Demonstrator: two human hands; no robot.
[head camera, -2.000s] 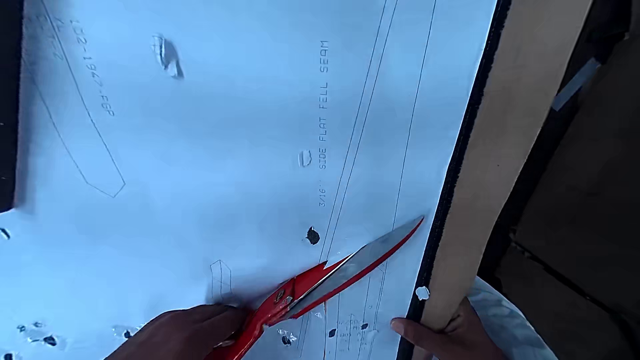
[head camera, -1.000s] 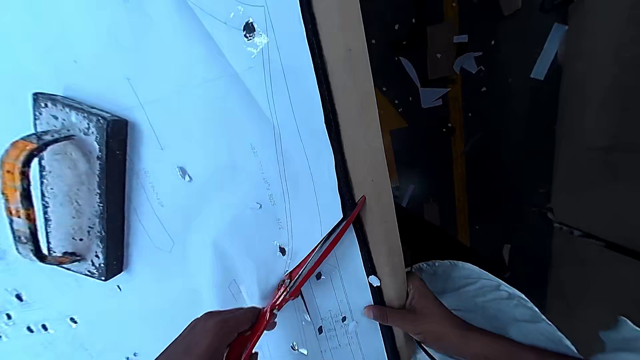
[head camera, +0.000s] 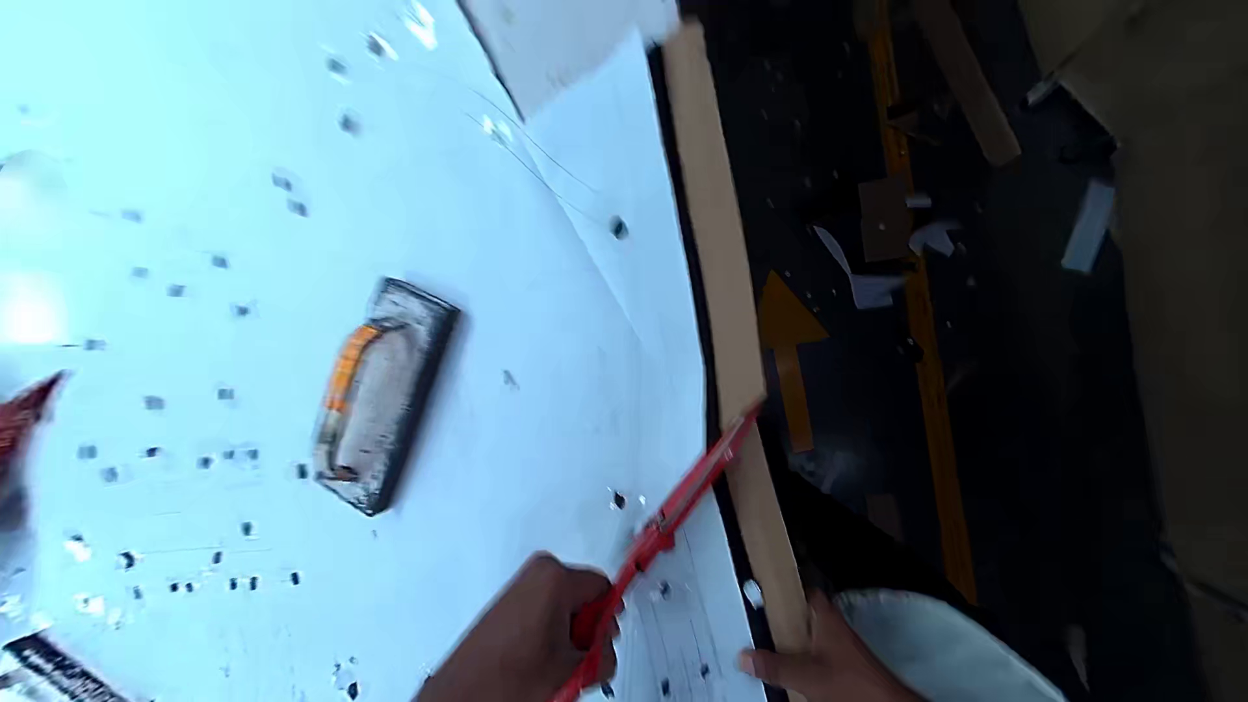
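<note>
My left hand (head camera: 536, 629) comes in from the bottom middle, shut on the handles of red-handled scissors (head camera: 668, 517). The scissors point up and right, their tip lying over a flat brown strip (head camera: 717, 224), paper or card by its look. Beneath the blades is a large white pattern sheet (head camera: 546, 409) with thin printed lines and small holes. At the lower right my right hand (head camera: 829, 653) grips the strip near its lower end, thumb on top, the other fingers mostly hidden. A dark border (head camera: 690, 263) runs between sheet and strip.
A metal block weight (head camera: 390, 390) with an orange-taped handle lies on the sheet, left of centre. Another dark block (head camera: 63, 668) shows at the lower left, and a red object (head camera: 24, 419) at the left edge. Paper scraps (head camera: 868, 283) lie on the dark floor with yellow markings.
The scissors' tip has moved from the dark border onto the brown strip. The blades, spread two seconds ago, now look closer together. The view has shifted widely, showing more sheet and floor.
</note>
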